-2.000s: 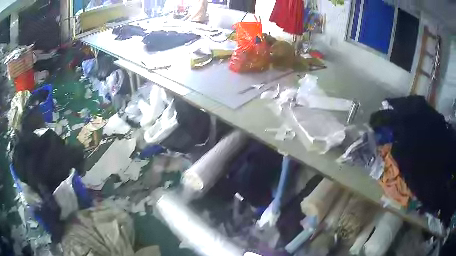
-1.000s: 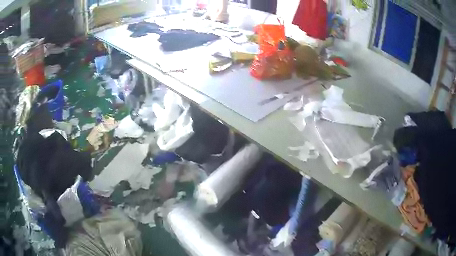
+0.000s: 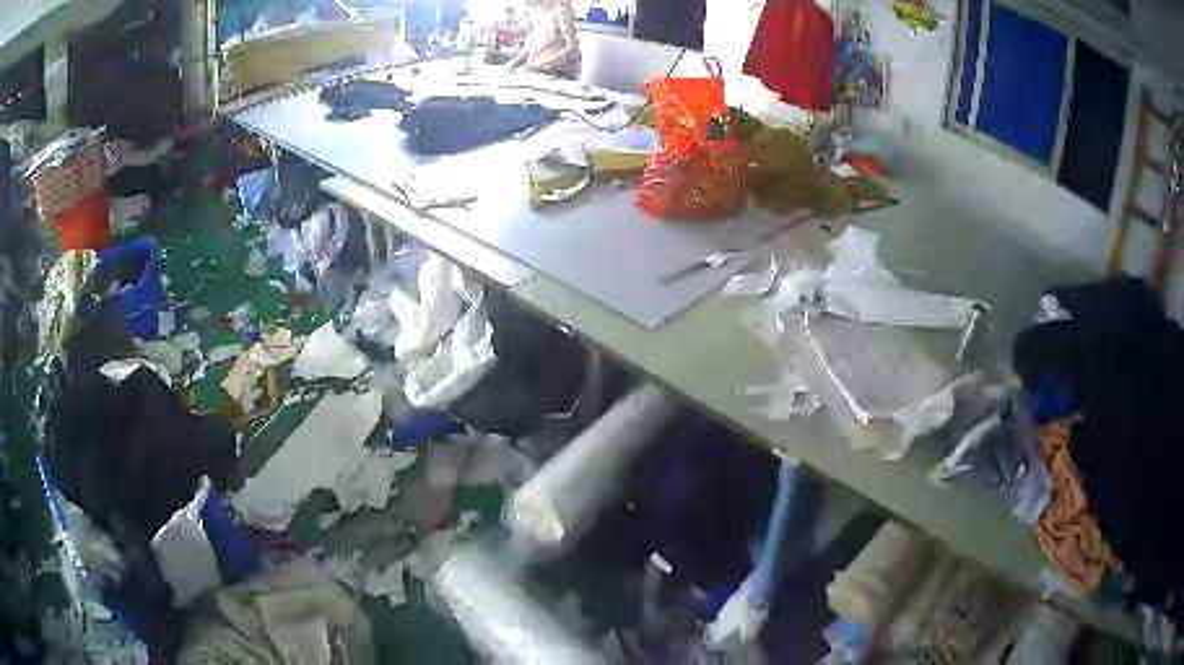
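Note:
Neither of my hands is in the picture. Nearest in front of me is the long pale grey-green cutting table (image 3: 701,340). White crumpled plastic and pale pieces (image 3: 883,351) lie on its near part. A red-orange carrier bag (image 3: 688,163) stands farther back beside an olive cloth heap (image 3: 799,163). Dark cloth (image 3: 474,126) lies flat at the far end. A black cloth pile (image 3: 1110,416) with orange cloth (image 3: 1073,507) sits at the right end.
Fabric rolls (image 3: 584,468) stick out under the table. Scraps (image 3: 318,442) cover the green floor. Black cloth (image 3: 130,435) and beige cloth (image 3: 279,624) lie at left. A person (image 3: 551,39) is behind the table's far end. A red crate (image 3: 75,201) stands far left.
Since two seconds ago the view has shifted, so the table and bag sit slightly farther right in the picture. The person at the far end shows more clearly than one second ago.

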